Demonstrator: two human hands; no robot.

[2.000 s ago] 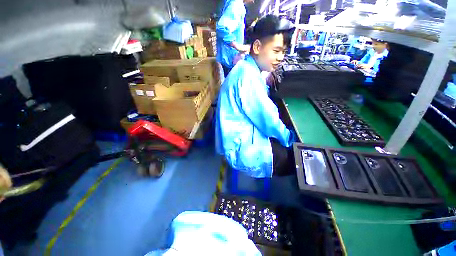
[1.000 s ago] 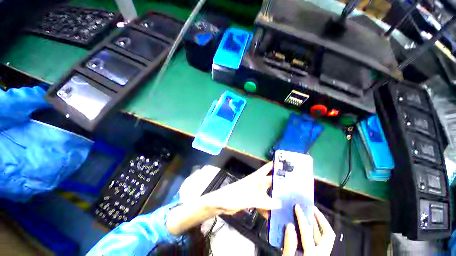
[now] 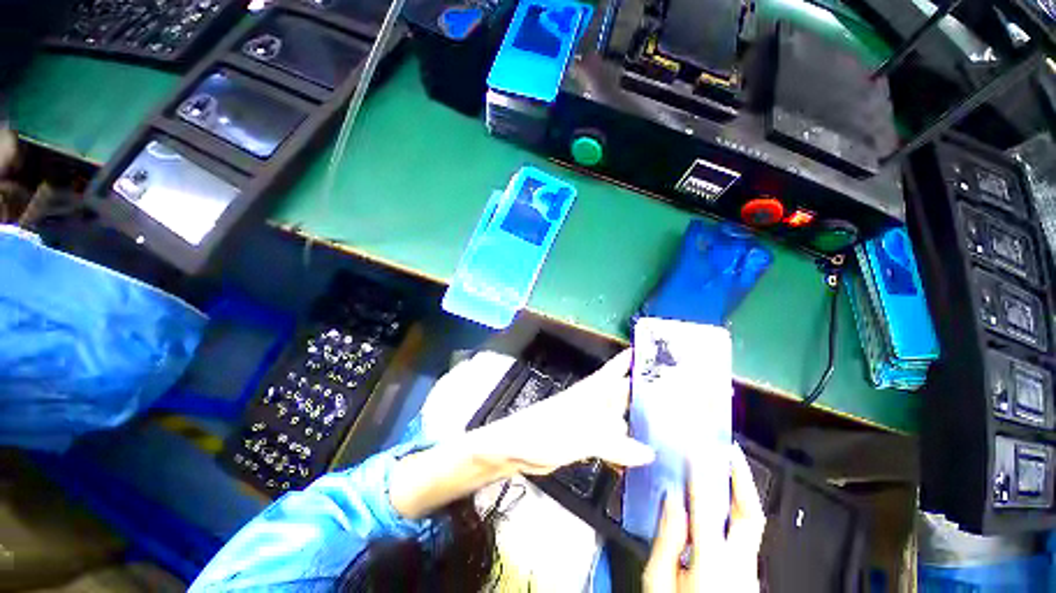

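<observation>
A pale shiny smartphone or back cover (image 3: 681, 429), with a camera cluster at its top left, is held upright in front of me. My left hand (image 3: 567, 434) holds its left edge, with the thumb on its face. My right hand (image 3: 712, 533) holds its lower right part, with fingers across the face. Below the hands a black phone tray (image 3: 811, 527) lies in the lap area, partly hidden by my hands and sleeve.
The press (image 3: 799, 104) stands behind the bench. Light-blue sheets (image 3: 510, 249), a dark-blue film pile (image 3: 706, 272) and blue stacks (image 3: 897, 307) lie before it. Phone trays stand left (image 3: 237, 127) and right (image 3: 1002, 301). A small-parts tray (image 3: 307, 400) is low left, beside a person's blue sleeve (image 3: 87, 336).
The view has shifted, showing more of the press bed. Both hands still hold the pale phone panel, which has changed little in position. Two seconds ago the view faced the aisle, with no hands clearly holding it.
</observation>
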